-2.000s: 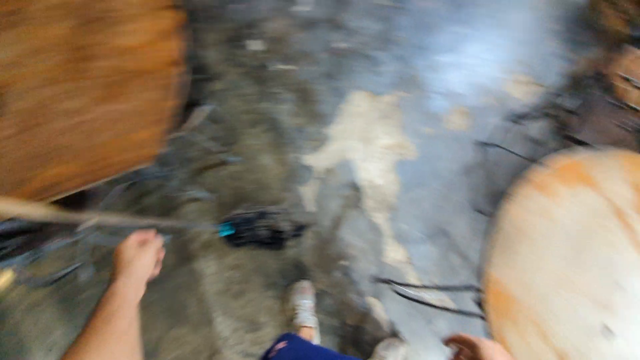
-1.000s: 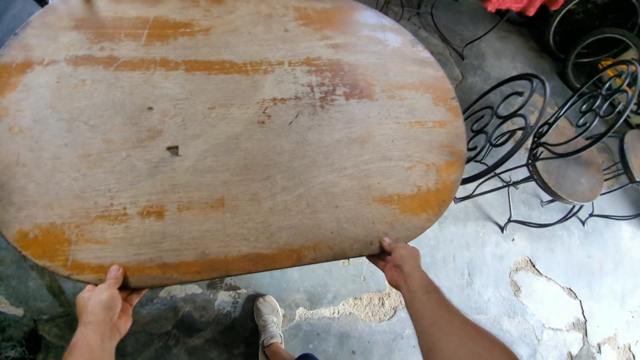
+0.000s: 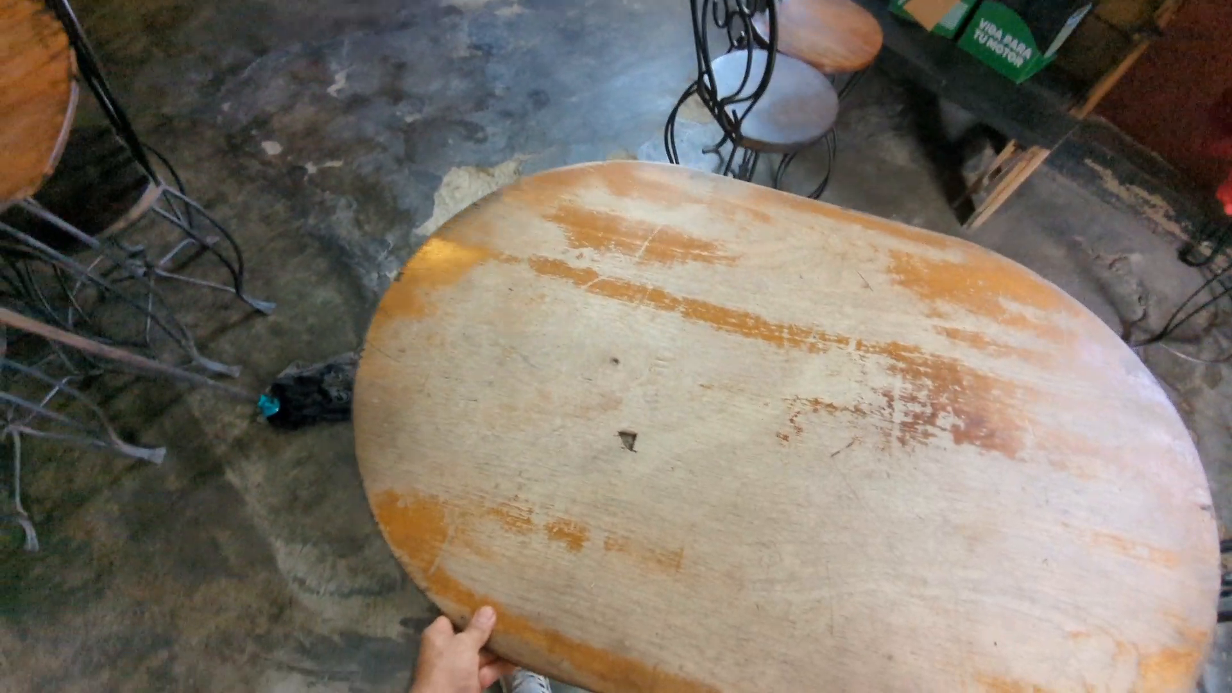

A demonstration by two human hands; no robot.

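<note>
A large oval wooden tabletop [image 3: 751,462] with worn orange finish fills the middle and right of the view. At its lower left edge my left hand [image 3: 460,654] grips the rim, thumb on top and fingers beneath. My right hand is out of view. What supports the tabletop is hidden under it. Just beyond its left edge, a black mop head [image 3: 318,393] with a blue-green collar lies on the floor, its long handle [image 3: 115,354] running left.
Metal-legged furniture [image 3: 154,260] with an orange wooden top [image 3: 34,96] stands at the left. Behind the tabletop are a black scrollwork chair [image 3: 736,58] and round wooden seats. Green boxes [image 3: 1006,38] rest on a dark surface at the upper right. Patchy concrete floor [image 3: 269,529] shows at left.
The view has swung left. My right hand, on the tabletop's near edge a second ago, has left the view. My left hand still grips the rim.
</note>
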